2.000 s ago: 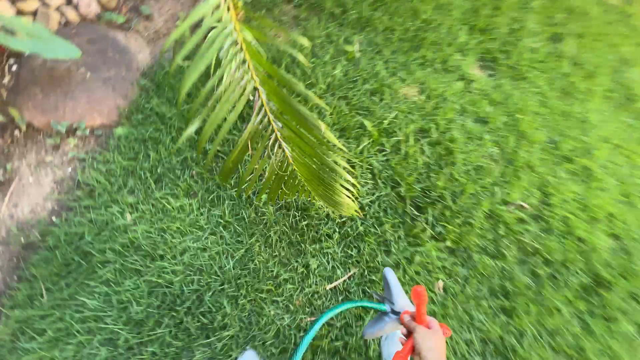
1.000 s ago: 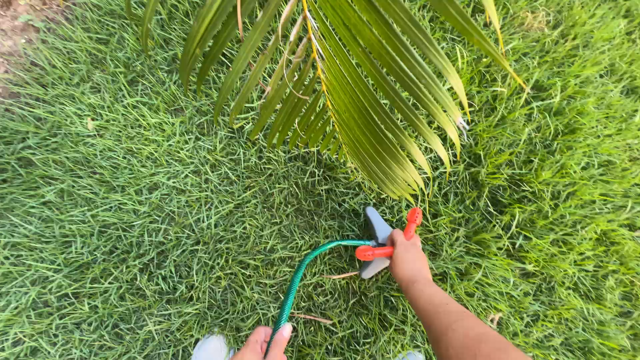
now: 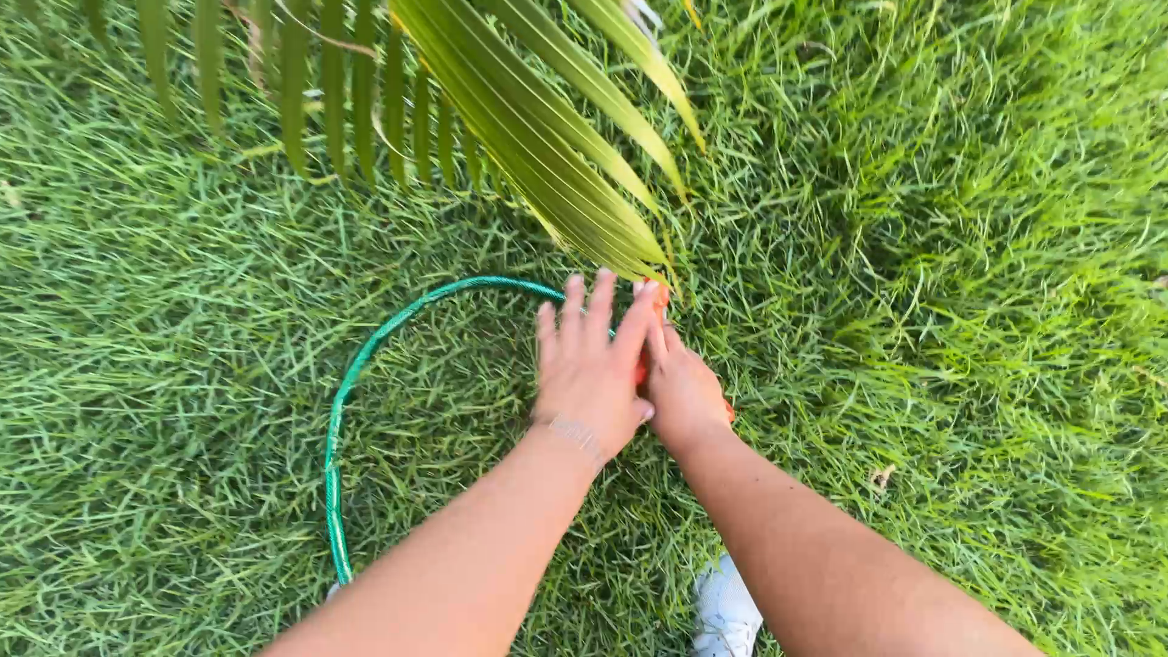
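Observation:
An orange plastic lawn sprinkler (image 3: 661, 294) is low over the grass, mostly covered by my hands. My right hand (image 3: 684, 388) is closed on it. My left hand (image 3: 589, 374), with a thin bracelet at the wrist, reaches over its left side, fingers spread; the thumb and index finger are close to my right hand. Whether the left touches the sprinkler cannot be told. A green garden hose (image 3: 339, 429) curves in an arc from the lower left up to the hands, its end hidden behind my left fingers. The sprinkler's grey base is out of sight.
A drooping palm frond (image 3: 538, 137) hangs from the top, its leaf tips reaching the sprinkler. Grass (image 3: 958, 365) surrounds everything. My white shoe (image 3: 725, 607) shows below my right forearm, and a dry leaf (image 3: 881, 476) lies at right.
My left hand has let go of the hose and moved up beside my right hand at the sprinkler. My right hand still holds the sprinkler. The hose now bends in a wider arc.

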